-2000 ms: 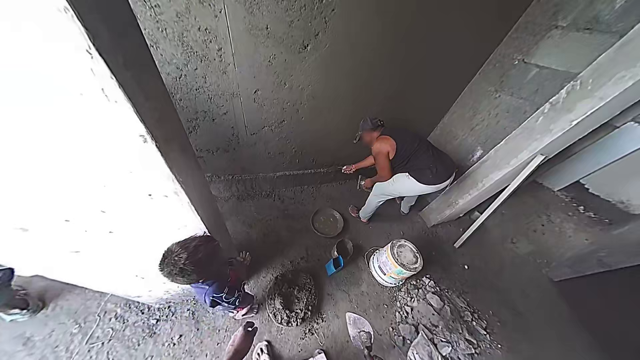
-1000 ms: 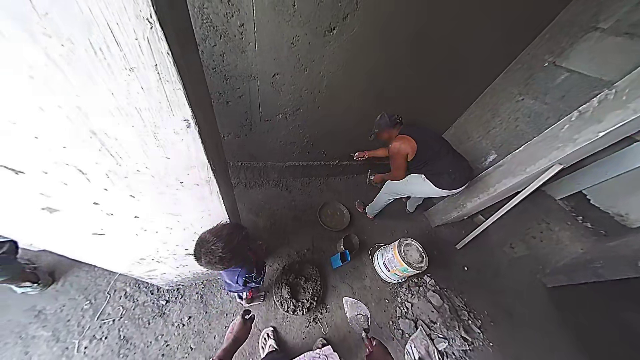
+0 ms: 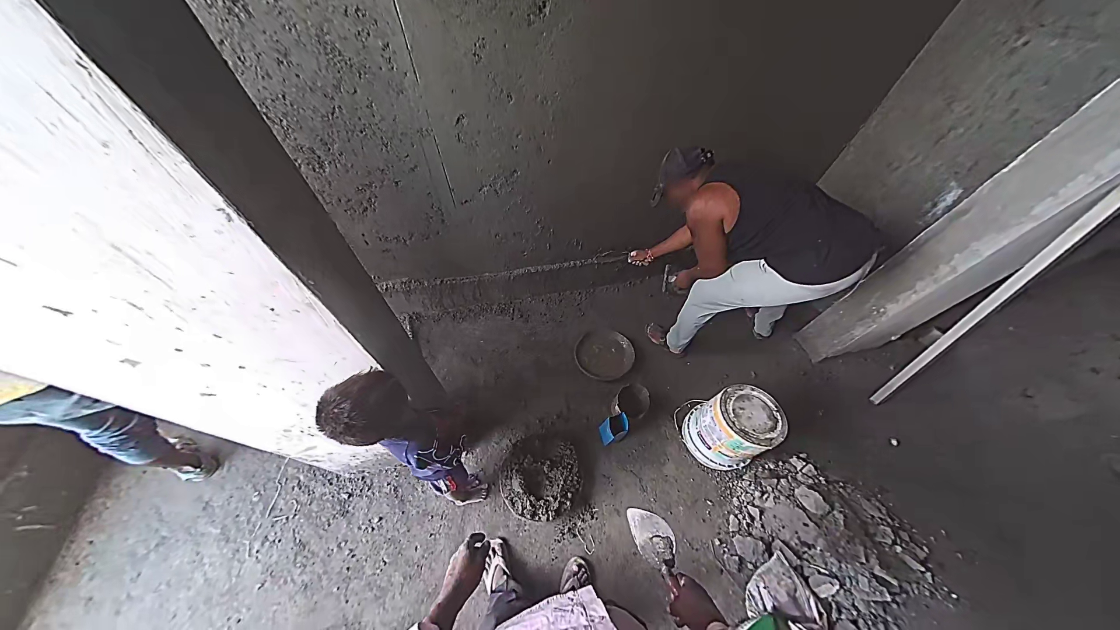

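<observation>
My right hand [image 3: 691,602], at the bottom of the head view, is closed around the handle of a pointed masonry trowel [image 3: 649,530]. A small lump of mortar lies on its blade. My left hand [image 3: 473,553] is low and left of centre, over the floor by my sandalled feet; whether its fingers are closed is unclear. Just beyond it stands a round pan of wet mortar [image 3: 542,478]. Farther off are a small blue container [image 3: 614,428], a dark round pot [image 3: 632,400] and a shallow round pan [image 3: 605,354].
A co-worker [image 3: 783,227] bends at the base of the plastered wall [image 3: 525,114], tools in hand. Another person [image 3: 385,420] crouches beside the pillar; someone's legs [image 3: 105,429] show at far left. A white bucket [image 3: 733,427], rubble [image 3: 822,525] and a leaning board [image 3: 989,297] are at right.
My right hand, out of sight two seconds ago, is now in view on the trowel handle. The crouching person's hands and feet show more clearly than one second ago. The view has shifted.
</observation>
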